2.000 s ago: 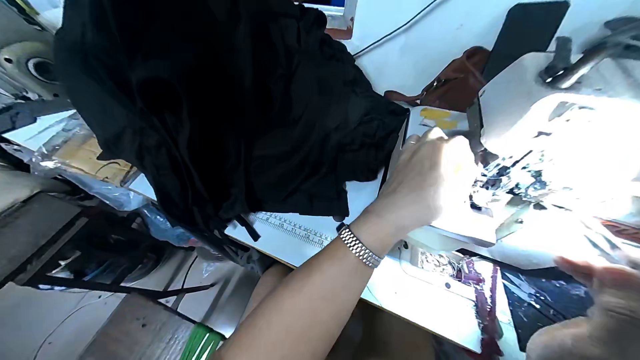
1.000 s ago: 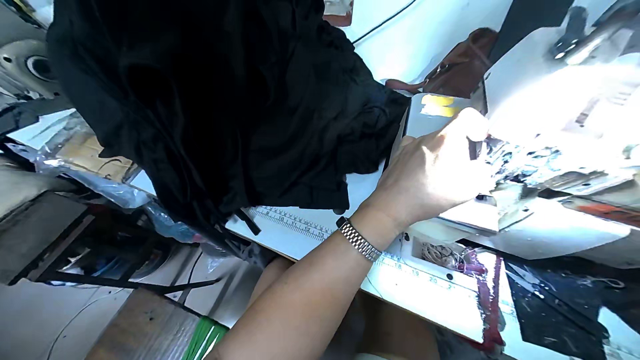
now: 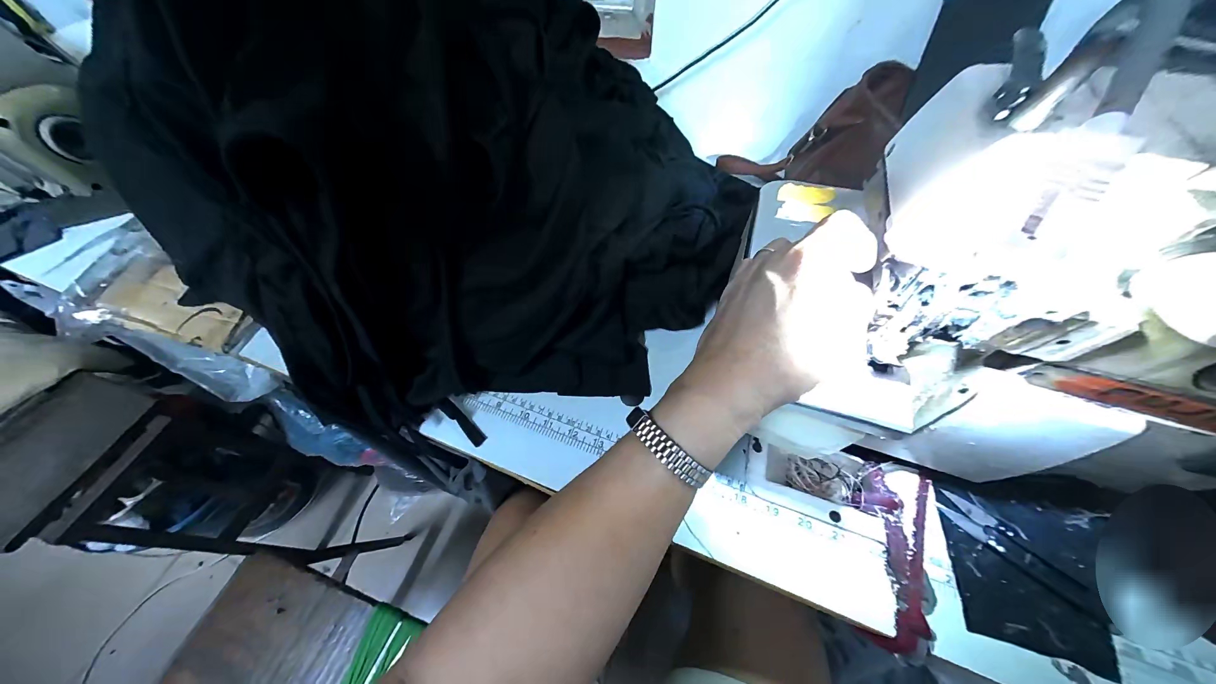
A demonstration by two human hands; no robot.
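My left hand point(image 3: 798, 313), with a metal-band watch point(image 3: 670, 446) on its wrist, rests at the sewing machine point(image 3: 997, 199), beside its exposed metal workings point(image 3: 936, 304). Its fingers are bent; glare and the hand itself hide the fingertips and anything between them. A large heap of black fabric point(image 3: 456, 190) lies left of the hand, with its edge close to the knuckles. My right hand cannot be made out. Yellow marks point(image 3: 806, 201) show on the machine's light plate just beyond the left hand.
A printed ruler scale point(image 3: 541, 418) runs along the white table edge. Tangled thread point(image 3: 822, 475) sits in a table recess. Scissors point(image 3: 997, 537) lie on a black surface at right. A brown leather bag point(image 3: 855, 123) stands behind. Plastic wrapping point(image 3: 209, 366) hangs at left.
My right hand, seen at the lower right two seconds ago, has left that place. My left hand stays at the machine.
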